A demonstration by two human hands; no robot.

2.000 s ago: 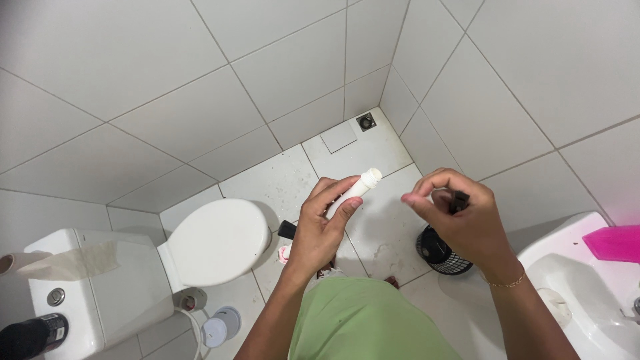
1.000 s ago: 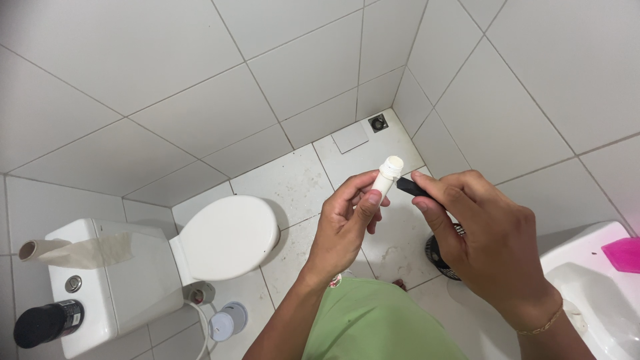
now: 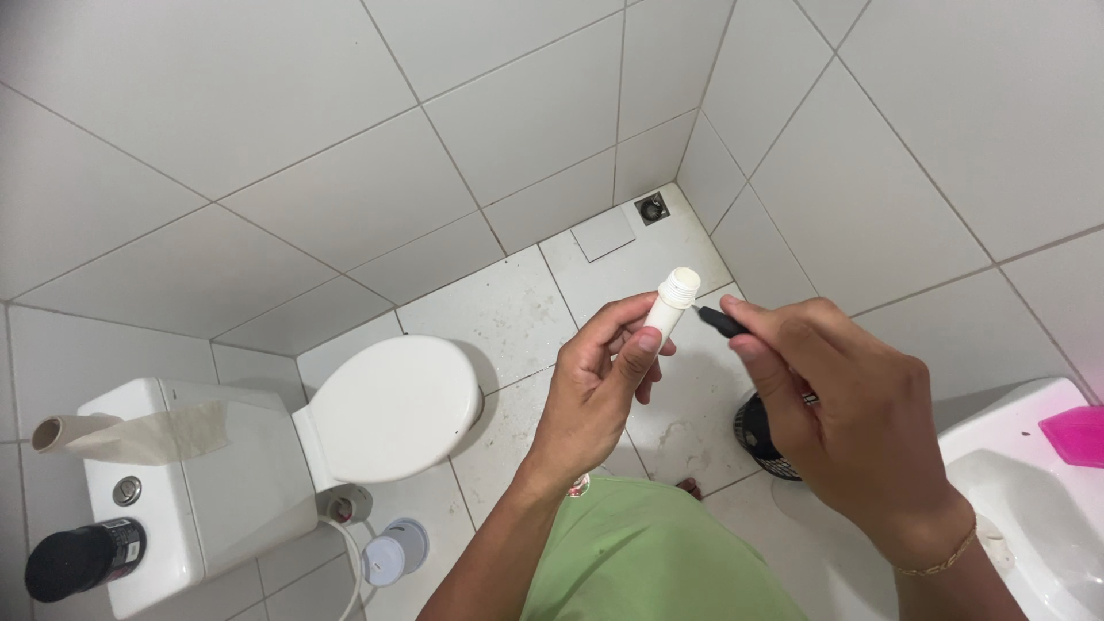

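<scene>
Near the middle of the head view, my left hand (image 3: 604, 371) grips a white plastic threaded pipe fitting (image 3: 669, 309), its threaded end pointing up and to the right. On the right, my right hand (image 3: 828, 397) pinches a slim black-handled tool (image 3: 721, 322). The tool's thin tip is at the collar just below the threads; whether it touches cannot be told. Its kind cannot be told either, and my fingers and palm cover the rest of it. The lower part of the fitting is hidden in my left hand.
A toilet with its lid (image 3: 397, 408) down stands left, its tank (image 3: 241, 483) bearing a paper roll (image 3: 53, 433) and a black container (image 3: 82, 559). A black basket (image 3: 763, 435) is partly behind my right hand. A washbasin (image 3: 1018, 483) with a pink object (image 3: 1078, 435) is right; a floor drain (image 3: 652, 209) lies ahead.
My right hand, at first apart from the fitting, has come close to it with the black tool's tip at the threaded end. My left hand still holds the fitting.
</scene>
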